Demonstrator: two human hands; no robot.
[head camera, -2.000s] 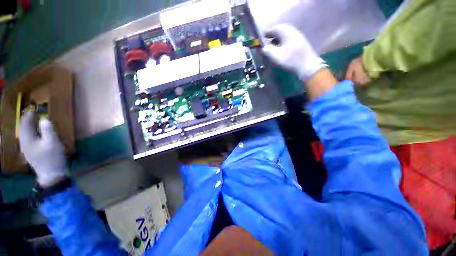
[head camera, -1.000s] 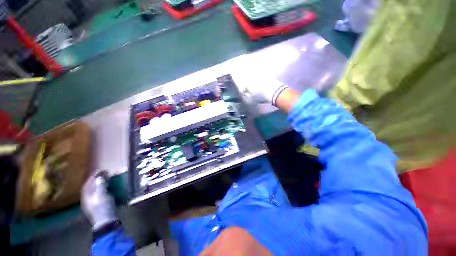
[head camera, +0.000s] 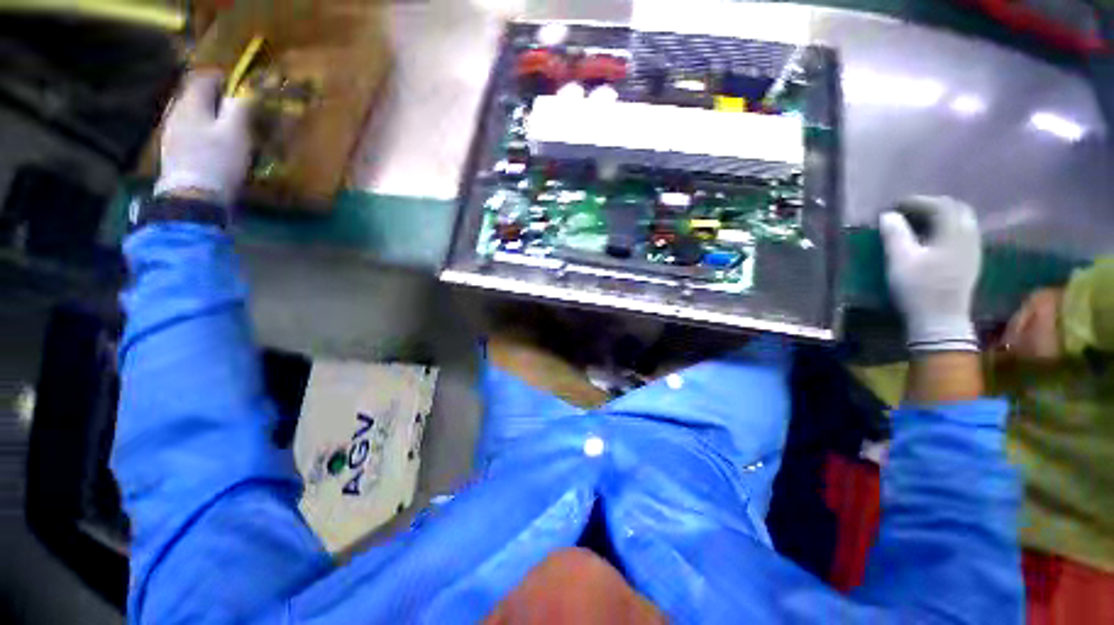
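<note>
The green circuit board, crowded with parts, lies in its black carrier in front of me. A long white heatsink crosses it, with red-brown coils at the rear left. My left hand, in a white glove, is over the left edge of the cardboard box. Its fingers are parted beside a yellow item; blur hides whether they touch it. My right hand, also gloved, is just right of the carrier, apart from it, with fingers loosely curled and nothing visible in it.
The shiny metal sheet extends under and beyond the carrier. A person's hand and yellow-green sleeve are close to the right of my right hand. A white AGV sign is below left, and red material below right.
My left hand has moved from beside the carrier's left edge to the box. My right hand has come back from the metal sheet towards the bench's front edge. The view has shifted and turned.
</note>
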